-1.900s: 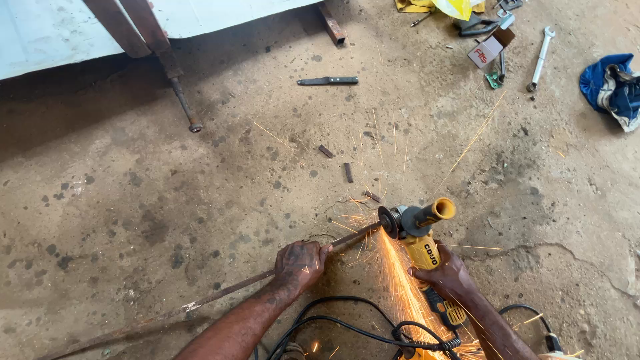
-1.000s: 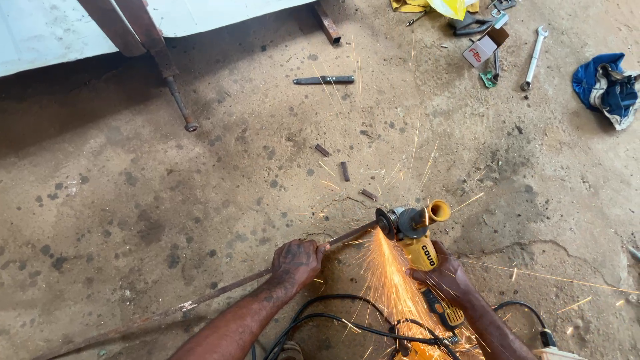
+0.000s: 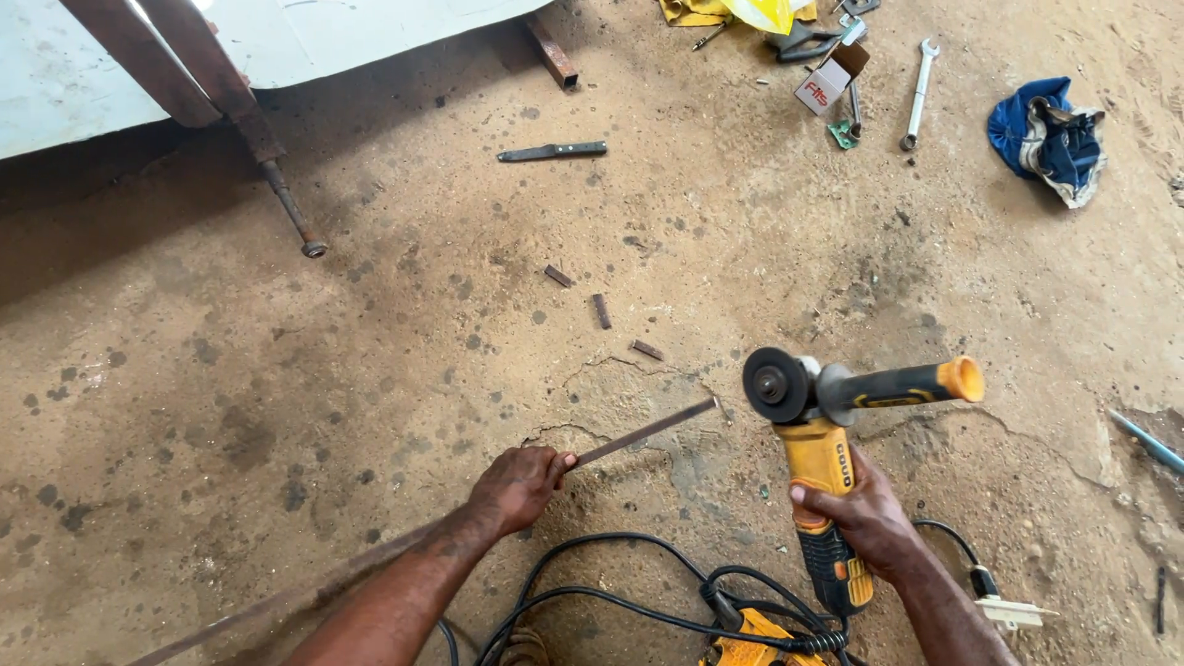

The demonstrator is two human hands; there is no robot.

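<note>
My left hand is closed around a long flat steel bar, whose cut end points up and to the right while the rest runs under my forearm to the lower left. In my right hand is a yellow and black angle grinder, gripped by its body. Its black disc stands apart from the bar's end, and its side handle points right. Three short cut metal pieces lie on the ground beyond the bar.
Black cables and another yellow tool lie near me. Farther off are a knife, a combination wrench, a small box, a blue cloth item and a rusty metal leg beside a white panel. A plug lies lower right.
The orange sparks seen in both earlier frames are gone. The grinder has moved away from the bar to the right, and its disc no longer touches the bar's end.
</note>
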